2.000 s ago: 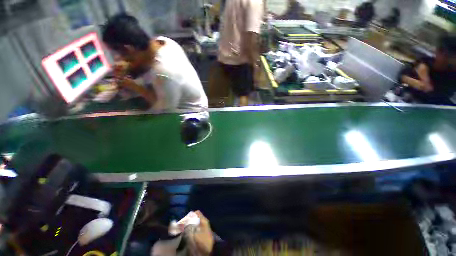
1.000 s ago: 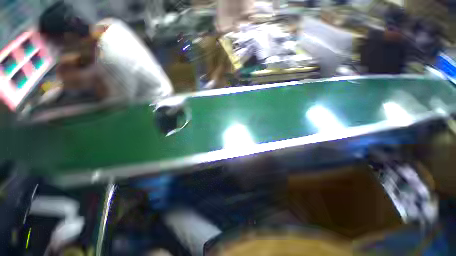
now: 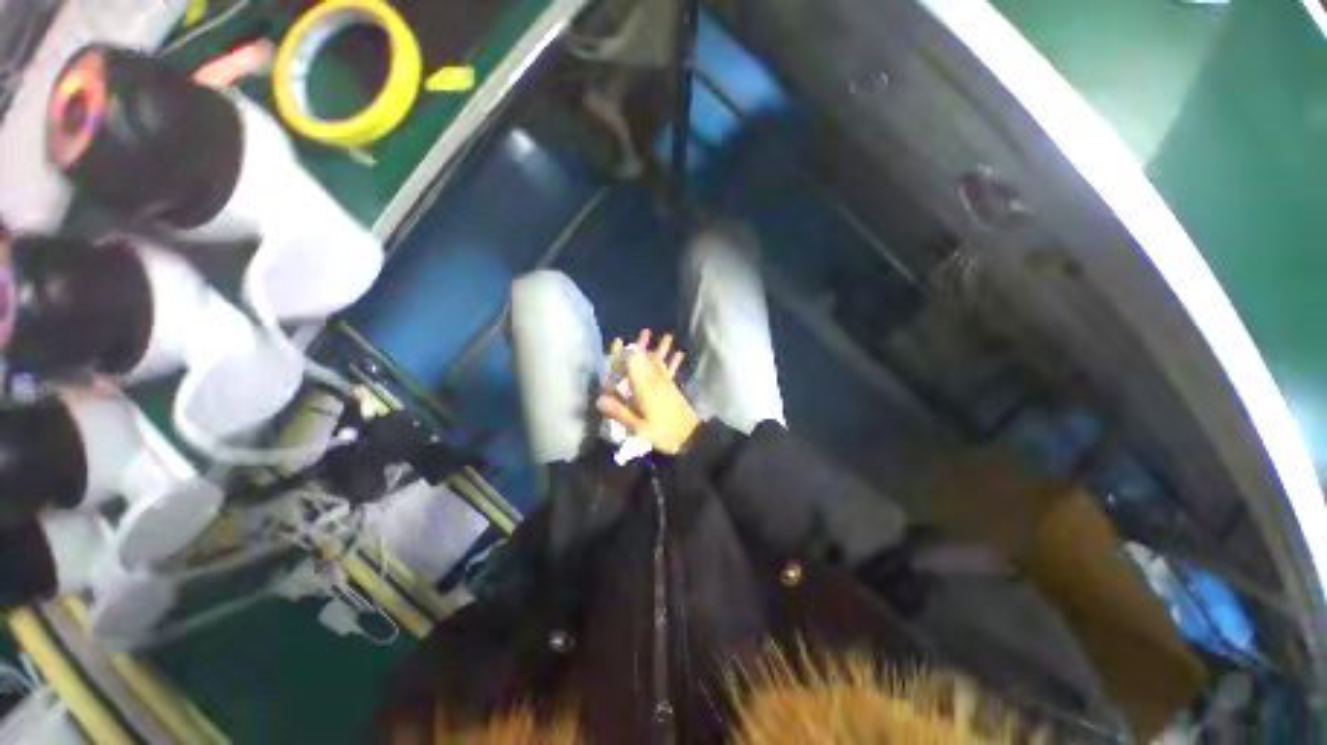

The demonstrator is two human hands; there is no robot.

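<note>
My right hand is small in the middle of the view, over my lap, with its fingers spread. A small white crumpled piece shows at its edge and partly under it; my fingers are not seen closed around it. My left hand cannot be made out; its dark sleeve ends beside the right hand, and the hand may lie under it. Several white security cameras with black round heads lie close together at the left.
A yellow tape roll lies on the green bench at the upper left. White cords and connectors hang by yellow rails at the lower left. The conveyor's metal edge curves along the right. A brown surface is at lower right.
The view has swung down and left from the conveyor and other workers to my lap. The row of cameras and the tape roll have come into view; the monitor and printer have left it.
</note>
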